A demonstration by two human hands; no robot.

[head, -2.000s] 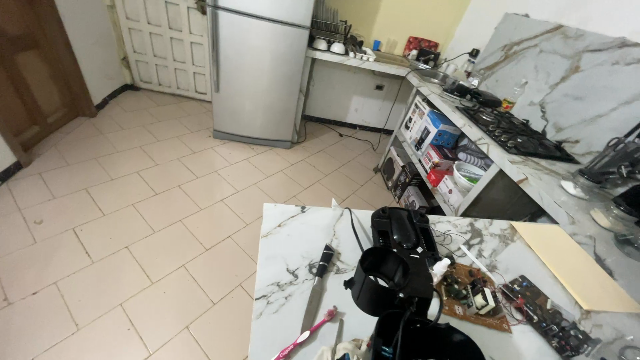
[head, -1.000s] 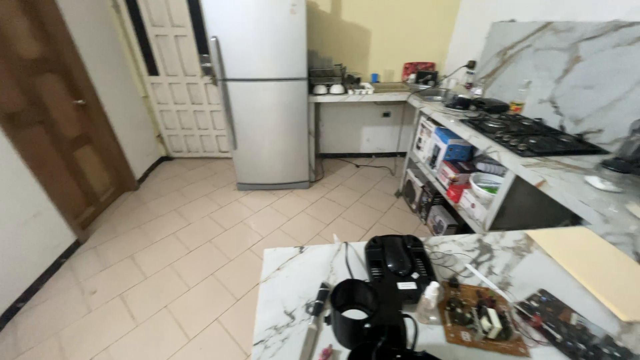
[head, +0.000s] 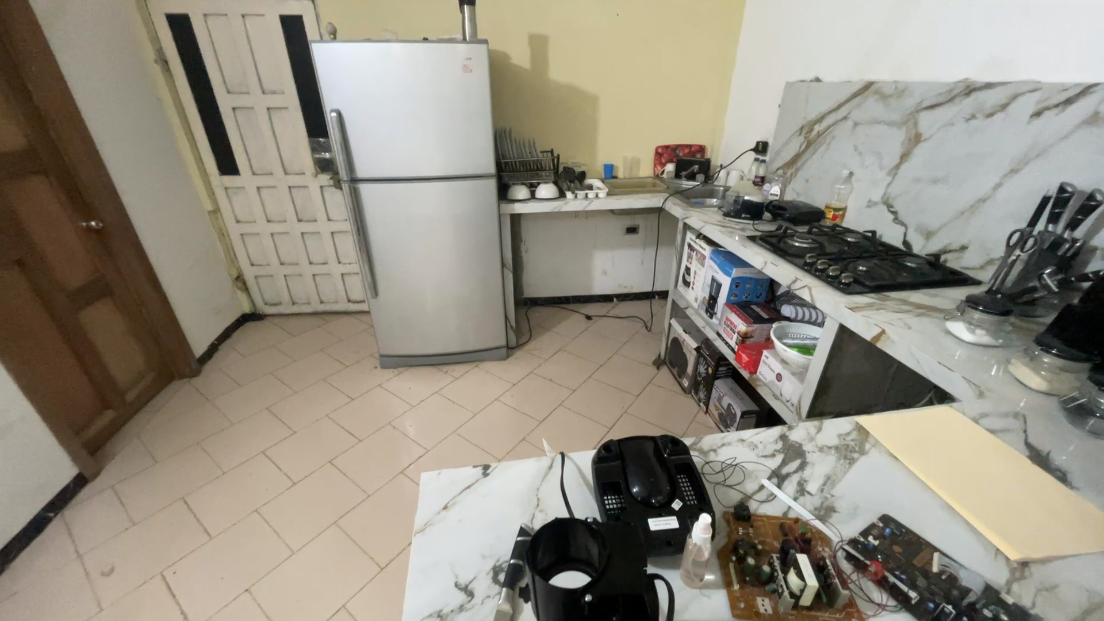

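Neither my left hand nor my right hand shows in the head view. On the marble-patterned counter nearest me stands a black plastic appliance housing with a round opening (head: 552, 552). Behind it lies a black plastic appliance base (head: 651, 492) with vents and a cord. A small clear spray bottle (head: 697, 552) stands upright to its right, beside a brown circuit board (head: 780, 565) that carries a transformer and other parts. Farther right lies a dark circuit board (head: 936, 573) with thin wires. Part of a knife (head: 515, 565) shows left of the housing.
A beige sheet (head: 983, 479) lies on the near counter (head: 466, 517). A gas cooktop (head: 854, 257), glass jars (head: 983, 319) and a knife set (head: 1056, 224) line the right counter, above shelves of boxes (head: 733, 285). A silver refrigerator (head: 423, 207) stands at the back; a wooden door (head: 78, 233) is left.
The view has tilted upward, showing more of the back wall and refrigerator. The pink-and-white item at the near counter edge two seconds ago is out of view.
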